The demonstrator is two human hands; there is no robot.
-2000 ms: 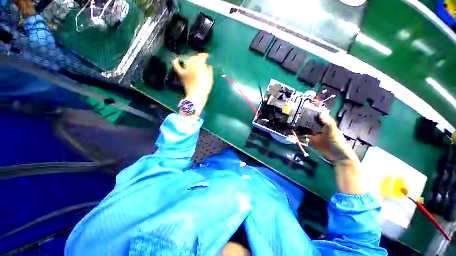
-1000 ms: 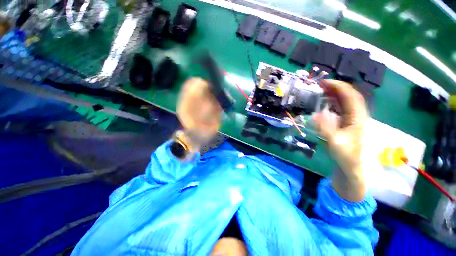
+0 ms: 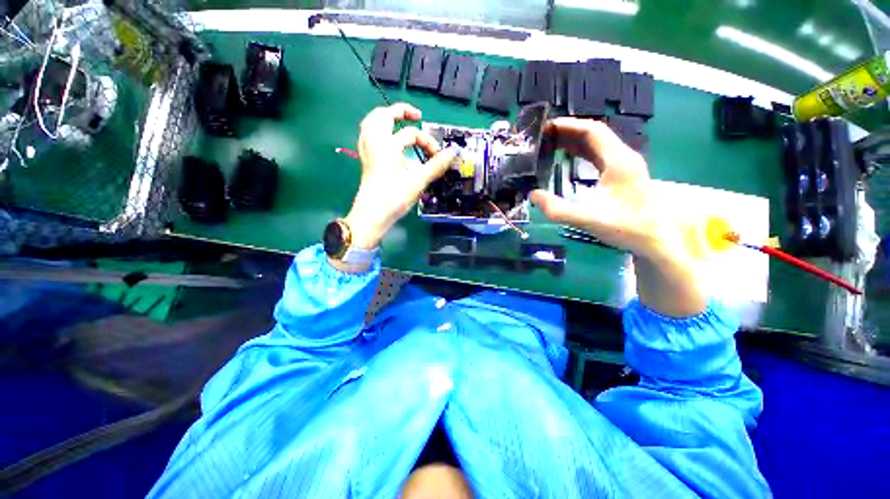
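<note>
The wired unit, silver-white and black with a yellow spot, lies on the green bench mat in front of me. My left hand is at its left side, with thumb and fingertips on or just over the unit. My right hand holds a thin dark flat black plastic cover upright at the unit's right end, between thumb and fingers. A short lead wire sticks out at the unit's front. Whether the cover touches the unit is hard to tell.
Several black plastic covers lie in a row behind the unit. Black housings stand at left. At right are a white sheet, a yellow pot with a red handle, a black moulded tray and a yellow-green can.
My left hand has moved from the bench's left side to the unit; the dark part it carried no longer shows there. My right hand now holds a flat cover upright. The view has turned.
</note>
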